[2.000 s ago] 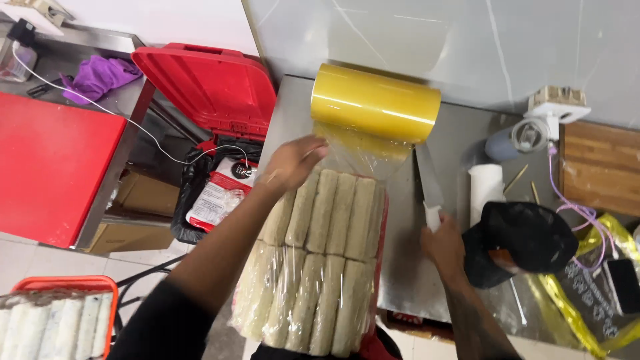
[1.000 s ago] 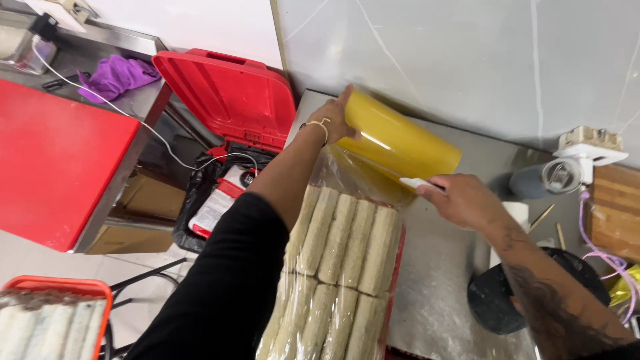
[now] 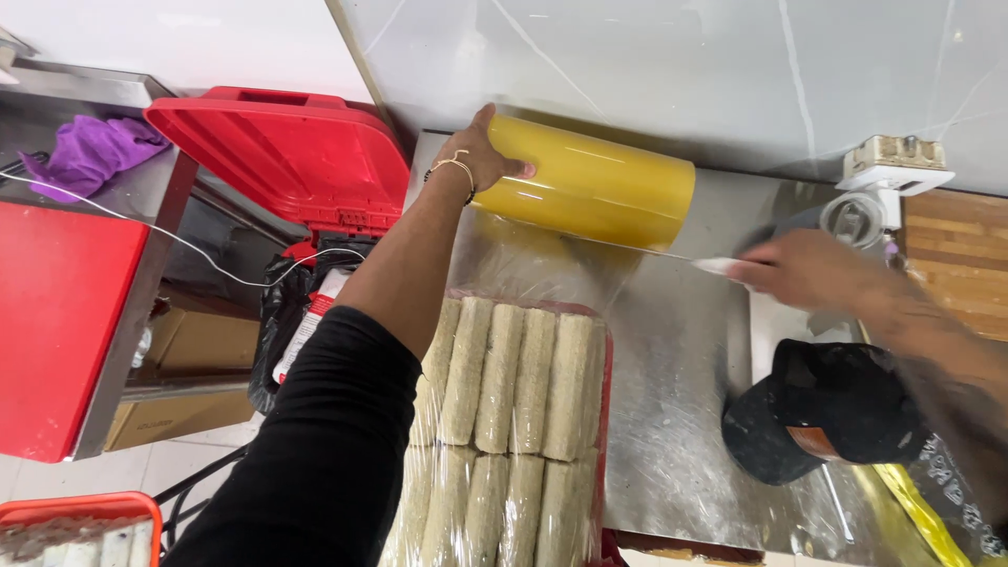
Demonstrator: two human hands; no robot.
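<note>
A large yellow roll of plastic film (image 3: 591,181) lies against the wall at the back of a steel table. My left hand (image 3: 482,153) grips its left end, thumb in front. Blurred by motion, my right hand (image 3: 803,268) holds a knife by its white handle (image 3: 715,265); the thin blade reaches left along the roll's lower edge, over the film. Clear film (image 3: 528,260) runs from the roll over a red tray (image 3: 605,409) of pale, crumb-coated rolls (image 3: 504,378) laid in two rows.
A black cap (image 3: 827,409) lies on the steel table (image 3: 669,441), right of the tray. A wooden board (image 3: 961,260) and wall socket (image 3: 898,161) are farther right. At left are a red lidded bin (image 3: 291,157), a purple cloth (image 3: 102,153) and an orange-red tray (image 3: 87,504).
My left hand has gone from the film's near edge to the left end of the yellow roll. From about a second ago, my right hand has moved right, drawing the knife along the roll.
</note>
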